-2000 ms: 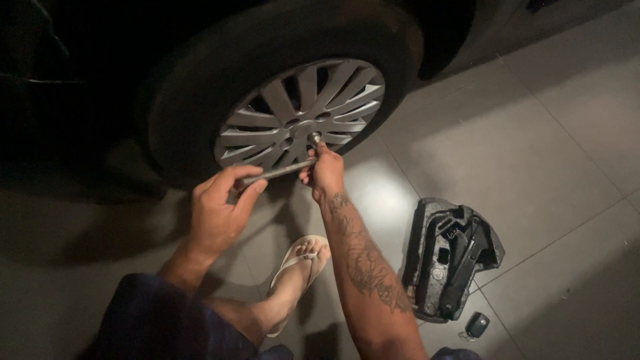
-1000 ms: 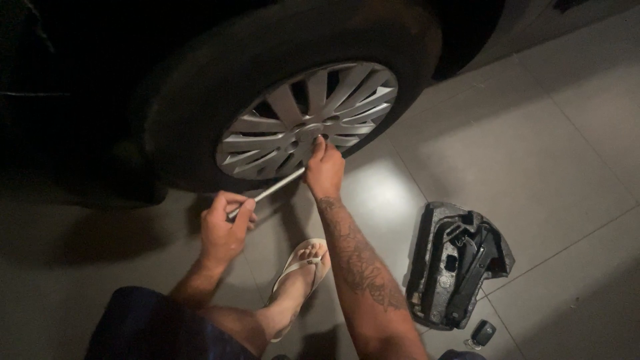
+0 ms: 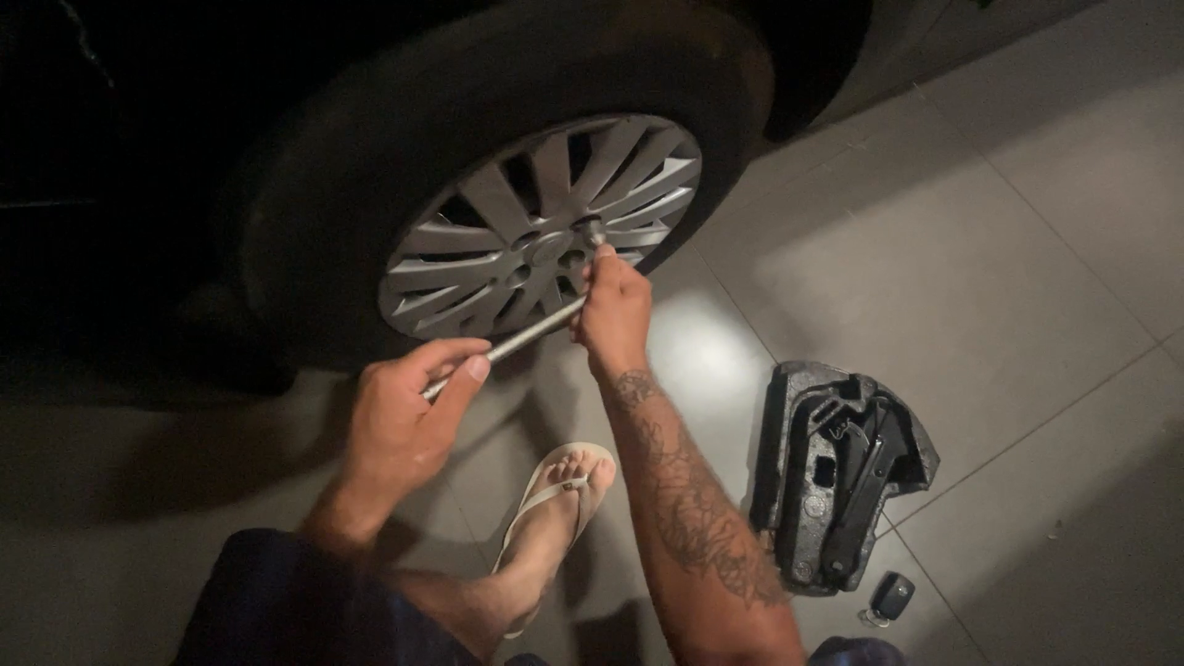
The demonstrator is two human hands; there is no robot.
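A metal lug wrench [image 3: 538,327] runs slantwise between my hands, in front of the silver multi-spoke wheel cover [image 3: 495,199] on a car's tyre [image 3: 324,176]. My left hand [image 3: 407,407] grips the lower end of its bar, thumb on top. With its fingers closed round the wrench near the bend, my right hand [image 3: 615,310] is close to the wheel. The socket end [image 3: 592,231] shows just above my right fingertips, at an upper right lug hole of the cover. Whether it sits on a bolt cannot be told. Other lug holes ring the centre cap [image 3: 548,250].
On the tiled floor [image 3: 934,231] at right lies a moulded foam tool tray [image 3: 768,462] holding a black car jack [image 3: 865,499]. A car key [image 3: 893,595] with a ring is below it. My foot in a flip-flop [image 3: 555,499] stands between my arms.
A second ago the socket end was hidden by my right hand near the wheel's centre; now it shows at an upper right lug hole. Both hands stay on the wrench.
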